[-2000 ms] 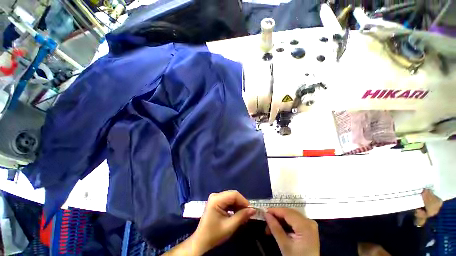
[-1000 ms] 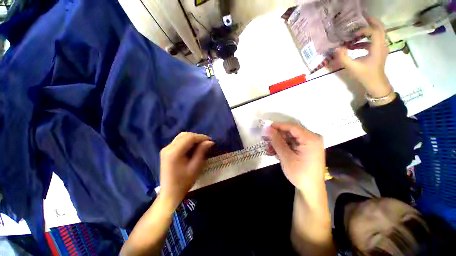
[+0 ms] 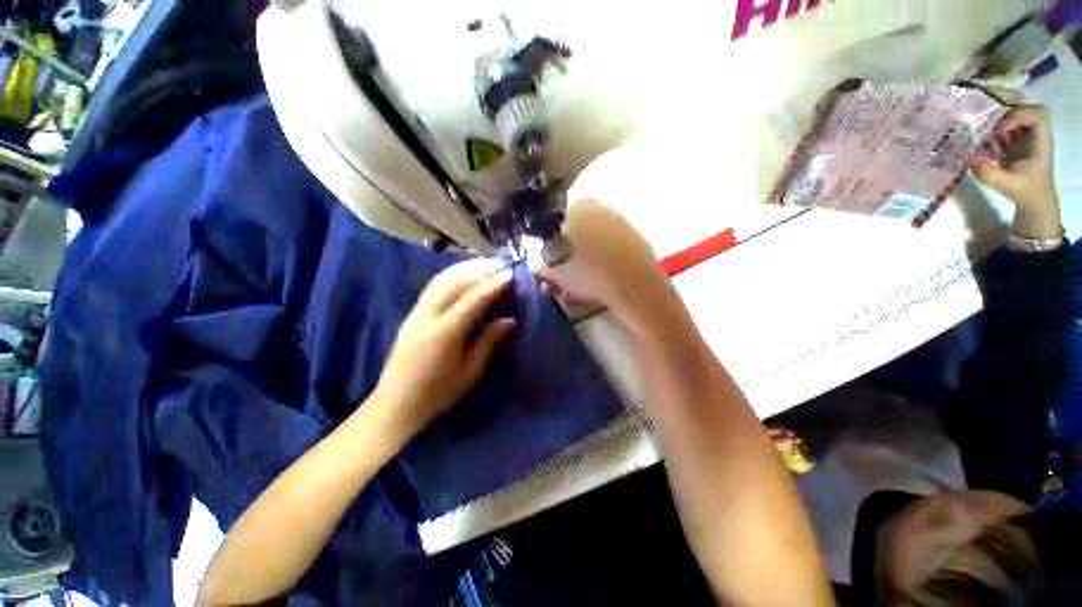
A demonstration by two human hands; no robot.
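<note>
The navy garment piece (image 3: 498, 415) lies heaped left of the needle, with its right edge under the presser foot (image 3: 517, 251) of the off-white sewing machine (image 3: 664, 95). My left hand (image 3: 445, 338) lies on the cloth, its fingertips at the edge just left of the foot. A small white bit, likely the label, shows by those fingertips. My right hand (image 3: 593, 267) is at the cloth edge just right of the foot, its fingertips bent and partly hidden beside the needle area. What it pinches cannot be made out.
A small person (image 3: 949, 540) stands at the lower right, one hand (image 3: 1023, 166) holding a pinkish-brown snack packet (image 3: 896, 142) over the table. A red tape strip (image 3: 700, 253) is on the bed. A printed ruler scale (image 3: 558, 462) runs along the front edge. Dark material lies at upper left.
Both hands have moved from the table's front edge up to the presser foot, bringing the small white label there. The other person has lifted the snack packet and moved it right.
</note>
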